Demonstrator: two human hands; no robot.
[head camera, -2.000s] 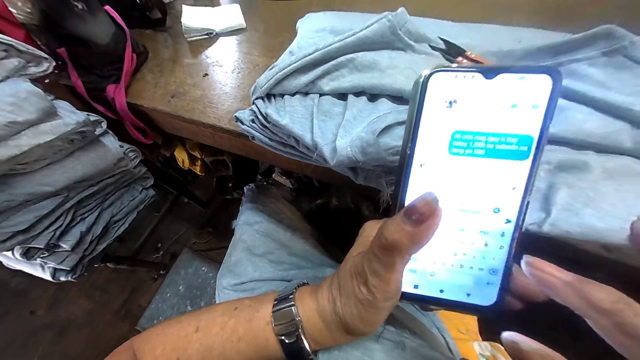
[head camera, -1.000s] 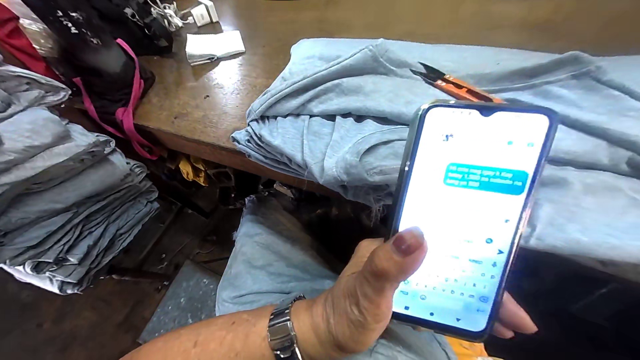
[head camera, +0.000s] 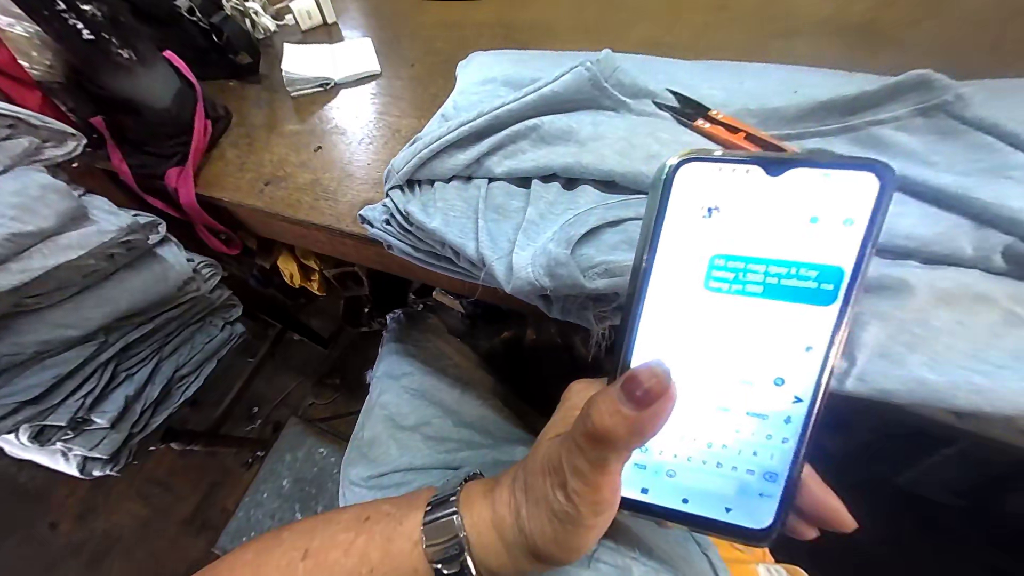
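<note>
My left hand (head camera: 568, 472), with a metal-band wristwatch (head camera: 448, 532) on its wrist, holds a smartphone (head camera: 744, 344) upright and slightly tilted. Its thumb lies over the left edge of the lit screen, which shows a message bubble and a keyboard; fingertips show past the lower right edge. Behind the phone, light blue-grey fabric garments (head camera: 544, 136) lie stacked on a wooden table (head camera: 320, 160). Orange-handled thread snips (head camera: 724, 124) rest on them, their blades apart and their lower end hidden by the phone. My right hand is out of view.
A tall stack of folded grey garments (head camera: 88, 320) stands at the left. A black bag (head camera: 136, 88) with a pink strap (head camera: 196, 152), a folded white cloth or paper (head camera: 330, 66) and a white adapter (head camera: 312, 13) are on the table's left part. Blue-grey fabric (head camera: 424, 416) hangs below the table edge.
Two seconds ago my right hand was beside the phone's lower right edge; it has left the view. The phone remains in my left hand.
</note>
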